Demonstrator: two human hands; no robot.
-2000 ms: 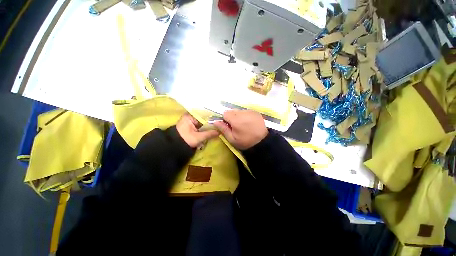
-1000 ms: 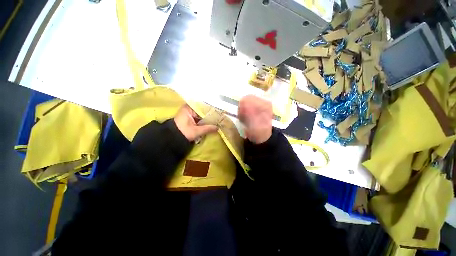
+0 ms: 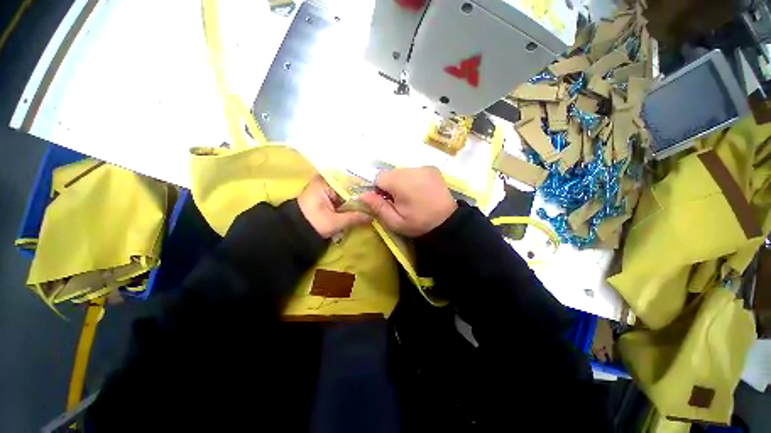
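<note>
A yellow bag (image 3: 254,182) with a brown patch (image 3: 333,283) hangs over the table's front edge against my body, its strap (image 3: 221,80) running up across the table. My left hand (image 3: 323,210) pinches the bag's top edge. My right hand (image 3: 414,201) is closed at the same edge, touching the bag beside my left fingertips. A small dark-red bit shows inside the right fist; what it is cannot be told. The fingers hide the spot between them.
The sewing machine head (image 3: 473,59) stands ahead, with a yellow clamp (image 3: 448,133) below. Tan tabs with blue-wrapped clasps (image 3: 583,182) are heaped right, near a screen (image 3: 695,103). Yellow bags hang at the right (image 3: 676,237) and lie in a blue bin at left (image 3: 101,228).
My right hand, raised and blurred off the bag a second ago, is back at the bag's edge beside my left hand. The left hand keeps its hold. The view has shifted slightly.
</note>
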